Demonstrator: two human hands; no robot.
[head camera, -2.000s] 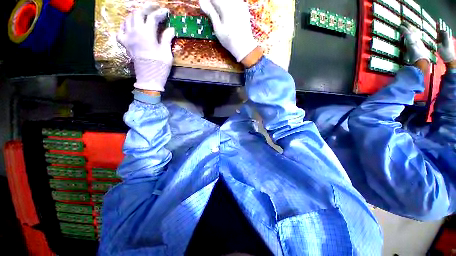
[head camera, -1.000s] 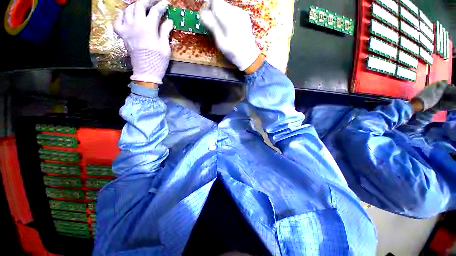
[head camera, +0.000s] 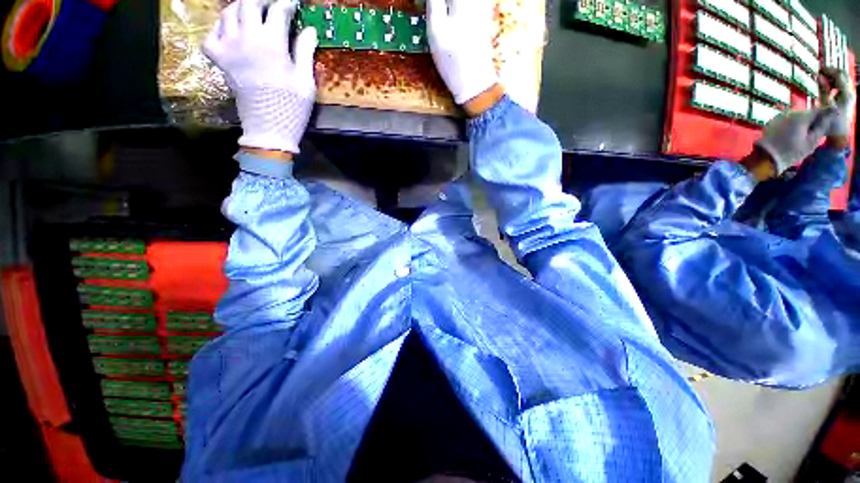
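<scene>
A green circuit board (head camera: 363, 28) with rows of pale pads lies level over the film-wrapped tan pad (head camera: 193, 71). My left hand (head camera: 264, 71), in a white glove, grips the board's left end between thumb and fingers. My right hand (head camera: 462, 47), also gloved in white, is at the board's right end; its fingertips are near the top edge of the picture, and I cannot tell whether it holds the board or a tool. Reddish-brown crumbs (head camera: 387, 80) lie on the pad below the board.
Another green board (head camera: 619, 17) lies on the dark bench right of the pad. A red tray (head camera: 688, 127) holds rows of pale boards, with a neighbour's gloved hands (head camera: 797, 132) beside it. A tape roll (head camera: 28, 33) is upper left. A red-lined tray (head camera: 189, 274) of green boards is lower left.
My right hand has moved right along the board, so more of the board's face shows. The view has shifted, putting the bench higher in the picture. The neighbour's hands have moved.
</scene>
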